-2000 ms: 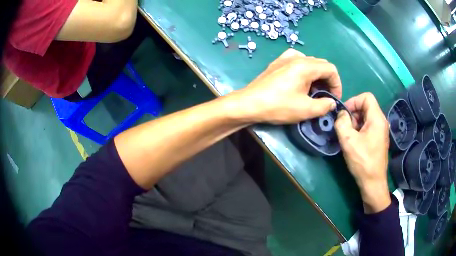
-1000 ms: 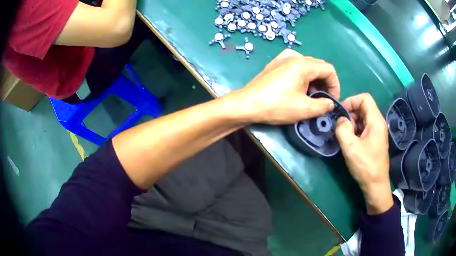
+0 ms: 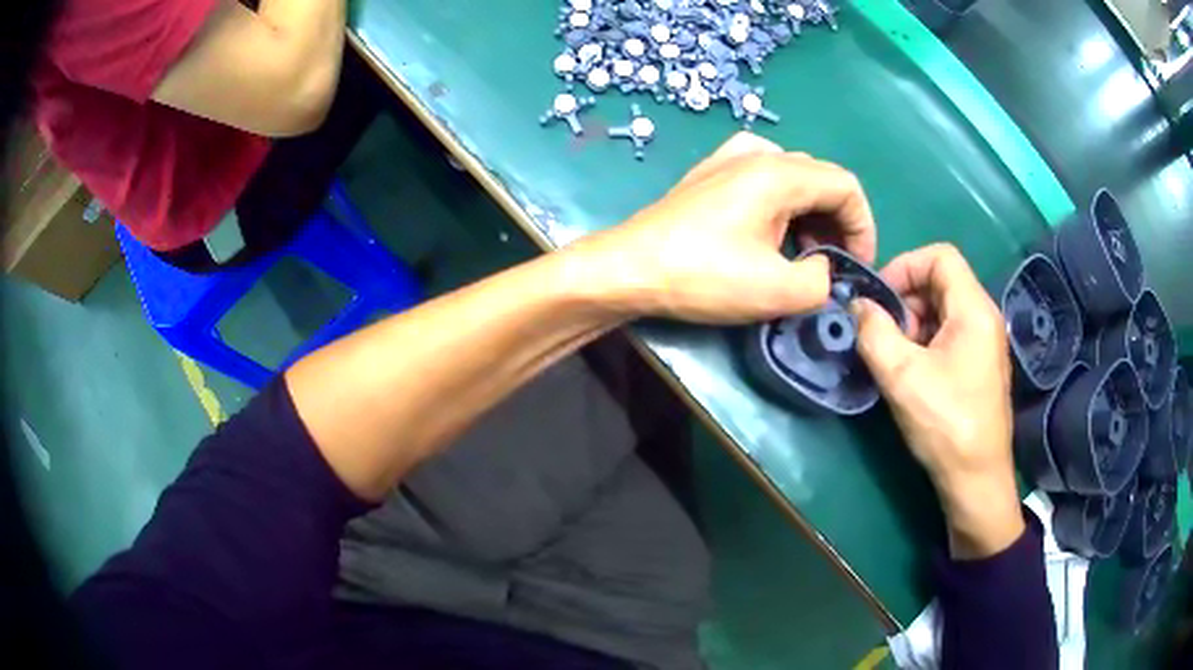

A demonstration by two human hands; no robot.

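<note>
A dark plastic housing [image 3: 794,360] sits at the front edge of the green bench, its open side with the round centre hub facing me. My left hand [image 3: 746,242] grips its far left rim, with the thumb inside the rim. My right hand [image 3: 945,373] grips the right rim, with the thumb pressed inside near the hub. A small part shows between the two thumbs, but the fingers and shadow hide most of it. Both hands are bare.
A pile of grey inserts with white discs [image 3: 661,50] lies at the bench's far side. Several waiting housings [image 3: 1106,425] cluster at the right, near a white cloth [image 3: 1062,576]. A person in a red shirt [image 3: 131,79] is at the upper left, by a blue stool [image 3: 177,304].
My left thumb has drawn back slightly from the housing's inner right side. My right thumb has moved a little left, closer to the hub. The person in red has shifted slightly.
</note>
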